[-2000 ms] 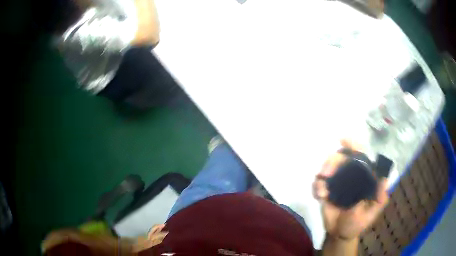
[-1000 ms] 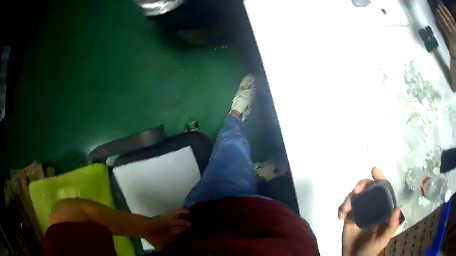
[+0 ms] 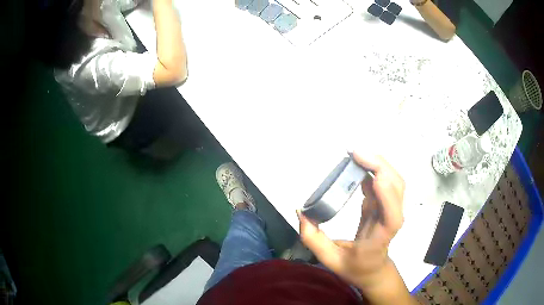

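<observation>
A palm-sized grey device with rounded corners (image 3: 336, 189) is held up over the near part of the white table. Its thick metallic edge faces me, with a small dark port mark on it. My right hand (image 3: 364, 229) is shut on the device, thumb and fingers at its opposite ends. The device's broad faces show only at a steep slant. My left hand is not in the picture.
On the table (image 3: 286, 113) are two black phones (image 3: 444, 233) (image 3: 486, 112), a water bottle (image 3: 461, 154), black pieces (image 3: 385, 10) and grey pads (image 3: 285, 22). A blue bin (image 3: 531, 179) adjoins the right edge. A person (image 3: 113, 77) sits left; another arm (image 3: 436, 19) shows at the top right.
My right hand has moved left over the table and turned the device from its dark face to its edge. The view has swung right and up. My left forearm has left the picture.
</observation>
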